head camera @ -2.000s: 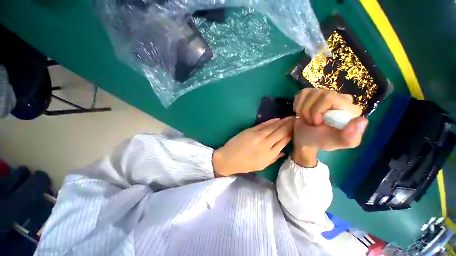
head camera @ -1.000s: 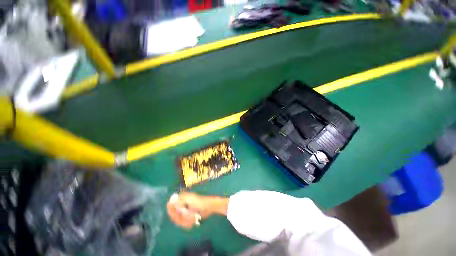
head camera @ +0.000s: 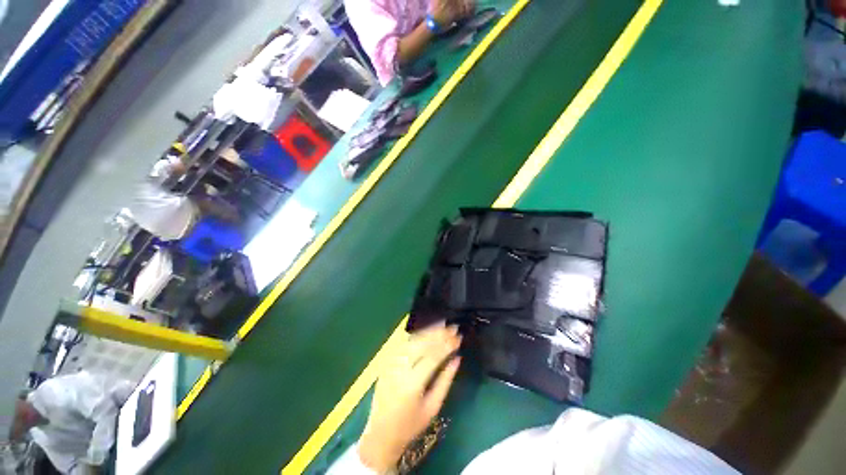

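Note:
A wide black block of flat, glossy dark plastic parts (head camera: 519, 278) lies on the green bench in mid-view, over part of the yellow line. My left hand (head camera: 413, 385) reaches in from below, its fingertips at the block's lower left corner among the dark parts. The fingers are slightly blurred, and I cannot tell whether they hold a part. The tray of gold bits (head camera: 425, 447) shows partly beside my left wrist. My right hand is out of the picture; only its pale striped sleeve shows at the bottom right.
Yellow lines (head camera: 580, 111) cross the green bench. A blue plastic stool (head camera: 816, 209) and an open brown cardboard box (head camera: 756, 371) stand past its right edge. Across the line are a person's pink sleeve and hands, dark parts (head camera: 380, 139), and a white tray (head camera: 147, 417) at lower left.
The view has swung right and turned. My left hand has come to the black block. My right hand, in view before as a fist near the gold bits, has gone out of the picture.

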